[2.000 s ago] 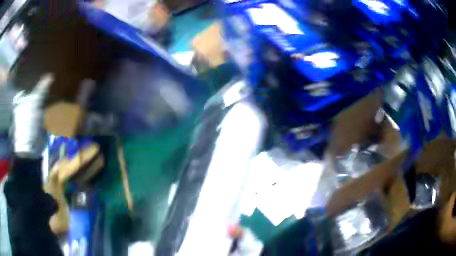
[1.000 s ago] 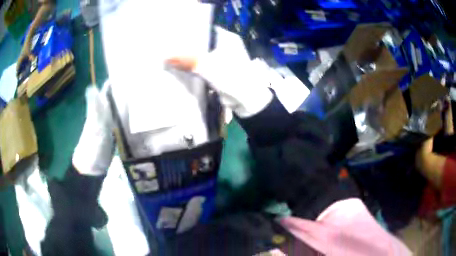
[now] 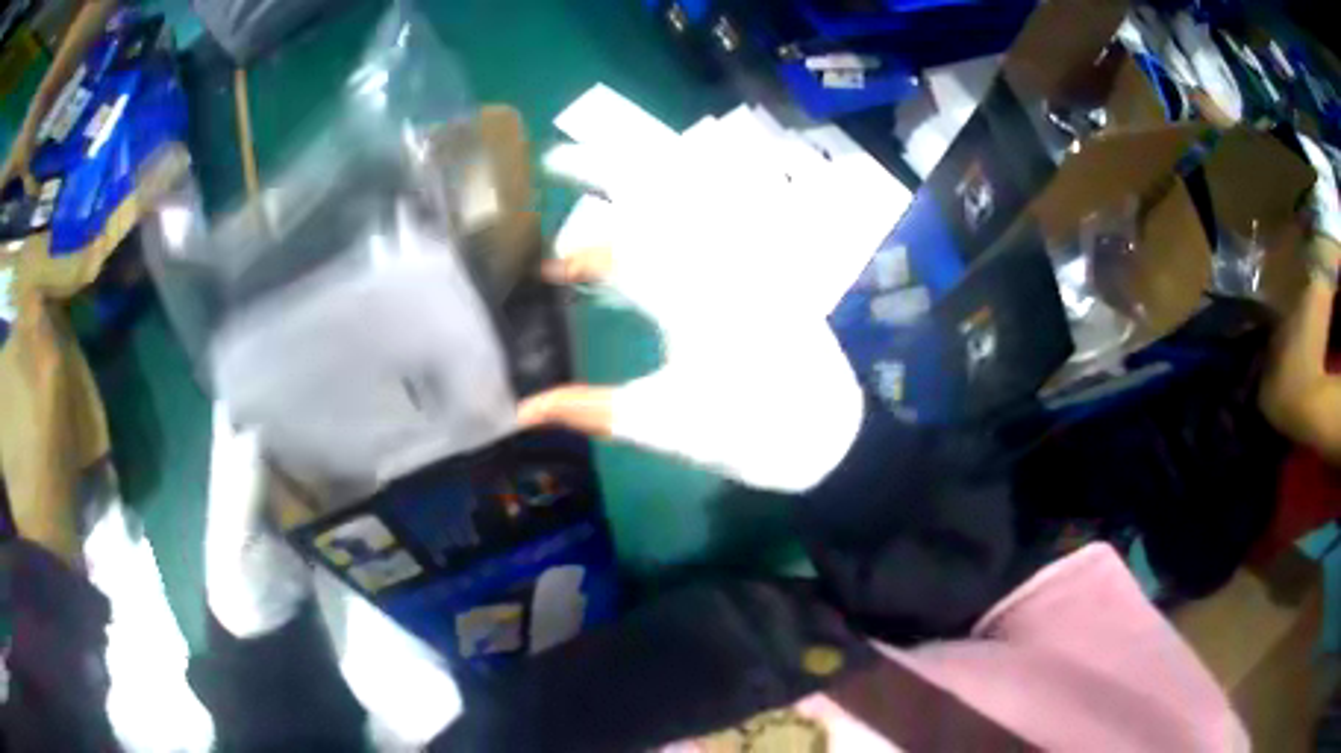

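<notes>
A blue-and-black color box (image 3: pixel 485 581) stands open in front of me, tilted. A greyish-white sheet (image 3: pixel 368 375) lies at its mouth, with a shiny clear poly bag (image 3: pixel 390 88) sticking up behind it. My right hand (image 3: pixel 721 390), in a white glove with bare fingertips, is on the box's right side, fingers apart; one fingertip touches the sheet's edge or the box rim. My left hand (image 3: pixel 253 537), in a white glove, lies along the box's left side; its fingers are blurred and partly hidden, so its grip cannot be told.
White papers (image 3: pixel 647 155) lie on the green bench (image 3: pixel 515 52) beyond my right hand. Open boxes (image 3: pixel 963 316) with bagged contents stand at right, blue boxes (image 3: pixel 846 81) behind them. Flat blue cartons (image 3: pixel 111 133) are at left. Another person's arm (image 3: pixel 1302 361) is at the right edge.
The white sheet, raised and glaring before, now sits lower at the box mouth. Clear bag plastic shows behind it. My right hand has moved down from the sheet to the box's right side.
</notes>
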